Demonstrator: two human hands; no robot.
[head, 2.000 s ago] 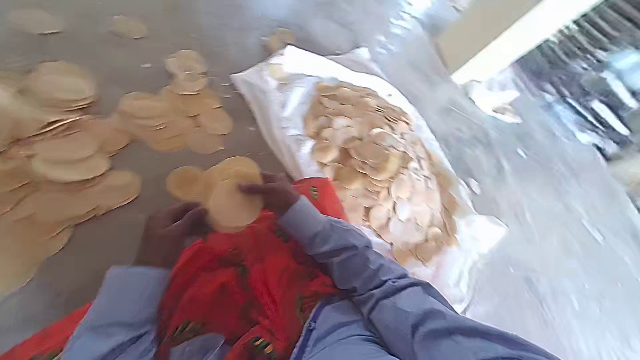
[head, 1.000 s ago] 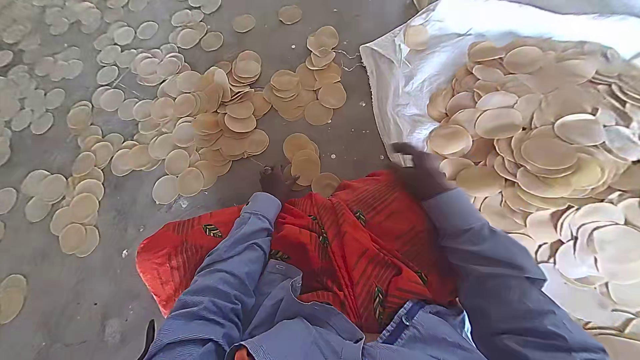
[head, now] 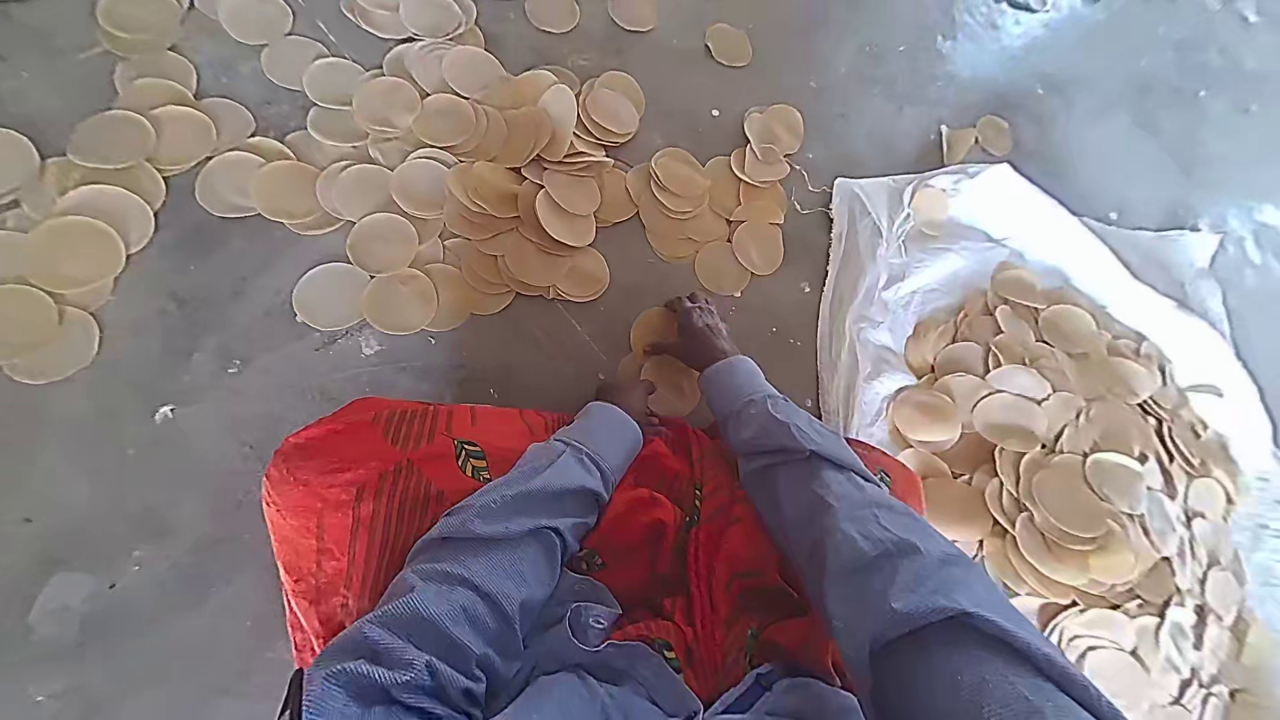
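Several thin, round, tan discs (head: 670, 386) lie just past the red cloth over my lap (head: 400, 480), between my two hands. My right hand (head: 700, 332) is over the upper discs, its fingers bent down against them. At their lower left edge is my left hand (head: 630, 398), close to the cloth and partly hidden by the sleeve cuff. Whether either hand grips a disc cannot be made out. Beyond my hands, a small cluster of the same discs (head: 722, 268) overlaps on the grey floor.
A wide spread of overlapping discs (head: 480, 190) covers the floor ahead and to the left. To the right, a white woven plastic sheet or sack (head: 865, 260) bears a large heap of discs (head: 1070, 490). Single discs (head: 728, 45) lie farther off.
My right hand has moved from beside the white sheet to the discs in front of my lap, close to my left hand. Two seconds ago both hands held discs above the lap.
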